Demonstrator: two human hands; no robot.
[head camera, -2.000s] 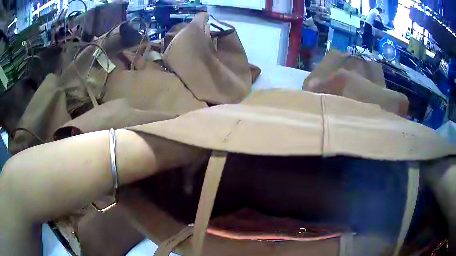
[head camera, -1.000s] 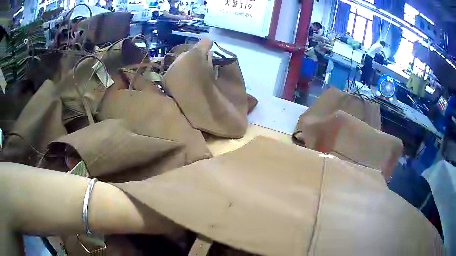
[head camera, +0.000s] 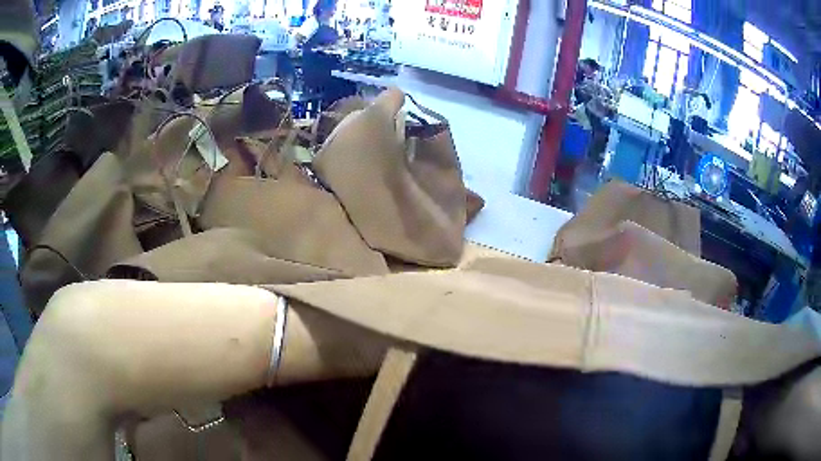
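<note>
The brown tote bag (head camera: 513, 311) lies in front of me with its dark mouth open towards me. A centre seam runs down its panel. Two narrow handle straps (head camera: 383, 405) hang from the near rim, one left and one right. My left forearm, with a silver bangle, reaches from the left into the bag mouth; my left hand is hidden inside the bag. At the right edge a blurred part of my right arm or hand shows beside the bag; its fingers cannot be seen.
Heaped brown bags (head camera: 279, 212) lie at the left, with a bag (head camera: 396, 176) standing at the back centre. More brown bags (head camera: 639, 234) are at the right. Behind are a white box (head camera: 450, 36), a red pipe (head camera: 547, 135), a blue fan (head camera: 711, 176) and people at work tables.
The bag's near rim has lifted, so the dark mouth and both straps show again. My left forearm has moved right and further into the bag. The view has shifted slightly.
</note>
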